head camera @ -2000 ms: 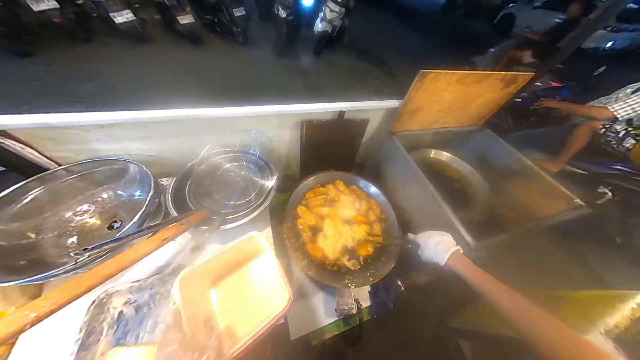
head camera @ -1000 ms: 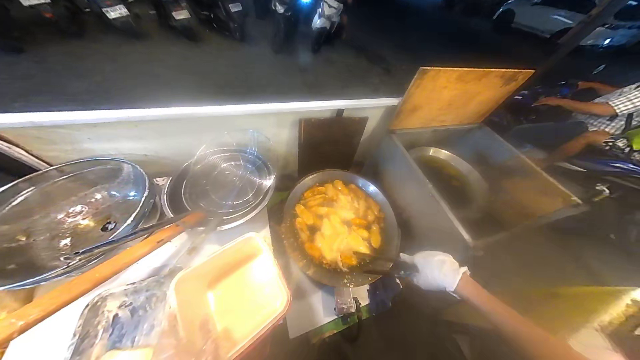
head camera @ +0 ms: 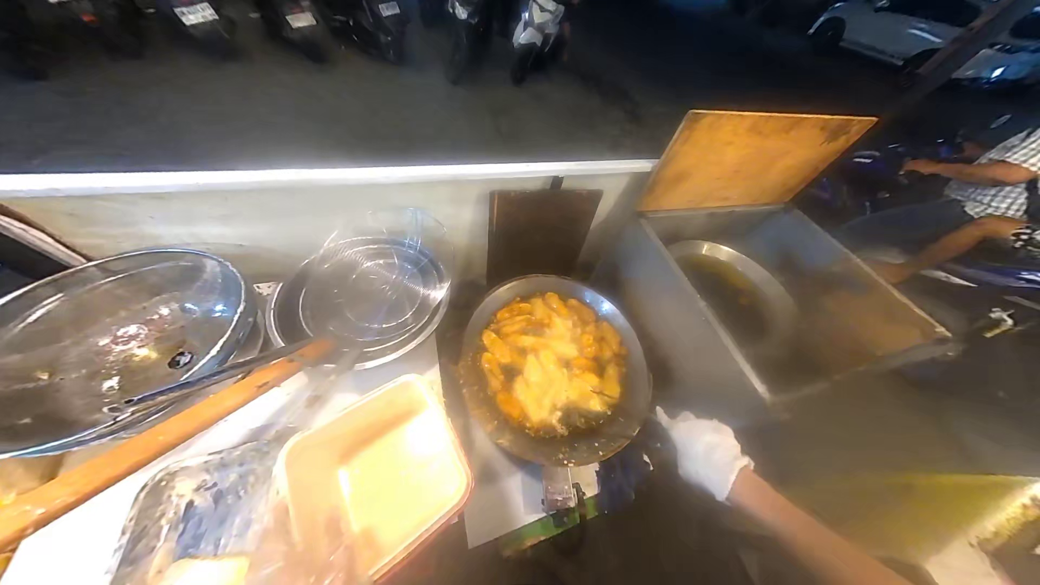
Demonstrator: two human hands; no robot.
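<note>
My right hand (head camera: 700,453), in a white glove, is just right of a wide metal frying pan (head camera: 638,406). Its thumb side is near the pan's rim; whether the fingers hold a handle cannot be made out. Golden pieces of food (head camera: 552,357) fry in bubbling oil in the pan, and a small dark tip shows among them at the right. My left hand cannot be made out. A pale rectangular plastic tub (head camera: 374,479) stands left of the pan, with blurred clear plastic at its lower left side.
A large glass-like lid or bowl (head camera: 122,341), a round metal tray (head camera: 366,301) and a long wooden handle (head camera: 154,439) are at the left. At the right is an open metal box (head camera: 699,325) holding a round pan (head camera: 731,284). A person (head camera: 995,175) sits on a motorbike beyond it.
The dark utensil handle seen between my right hand and the pan earlier no longer shows plainly. My right hand is a little lower beside the pan than two seconds ago.
</note>
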